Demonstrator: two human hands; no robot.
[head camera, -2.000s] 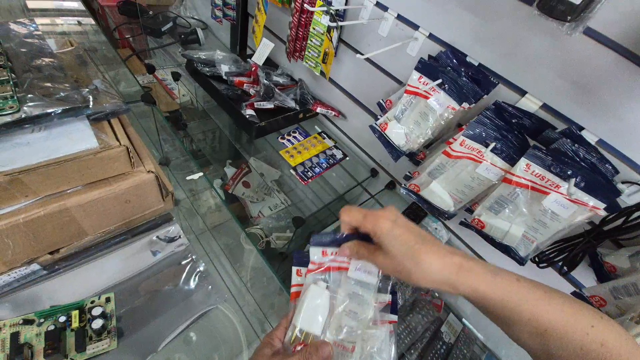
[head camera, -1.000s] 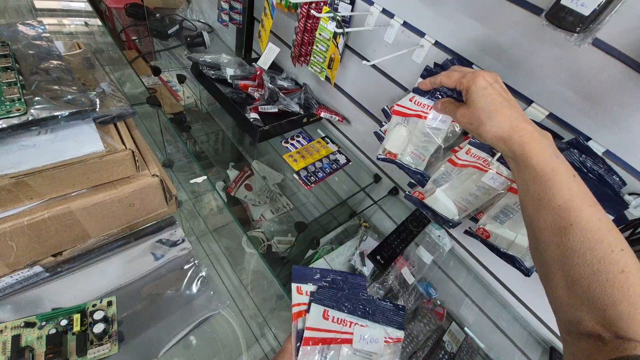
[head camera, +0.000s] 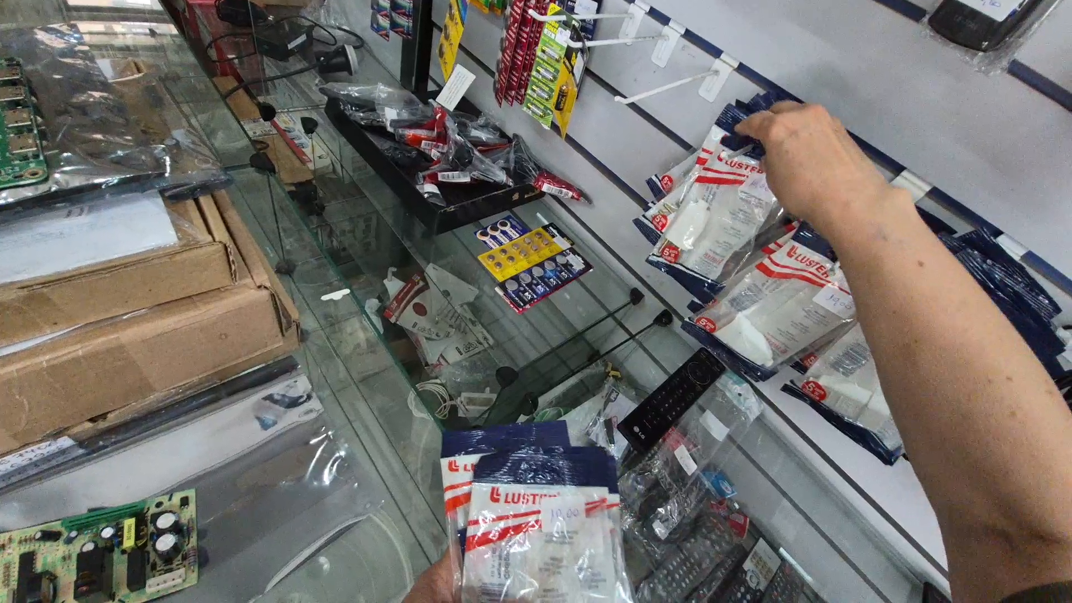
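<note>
My right hand (head camera: 816, 163) is at the upper right, its fingers closed on the dark top edge of a hanging plastic packet (head camera: 716, 205) with a blue, white and red print. More packets of this kind (head camera: 787, 293) hang beside it on the slatted wall. Low in the middle, my left hand (head camera: 435, 582) holds several similar packets (head camera: 544, 536), one with a handwritten price sticker; most of that hand is hidden beneath them.
Button cell cards (head camera: 536, 260) and a black tray (head camera: 435, 213) of bagged items sit on glass shelves. A remote control (head camera: 670, 398) lies right of the held packets. Cardboard boxes (head camera: 142, 360) and a circuit board (head camera: 100, 548) are at the left. Bare hooks (head camera: 662, 88) project above.
My right hand has left the packets in my left hand and gone up to those on the wall. Over the last second it has stayed near the first hanging bunch.
</note>
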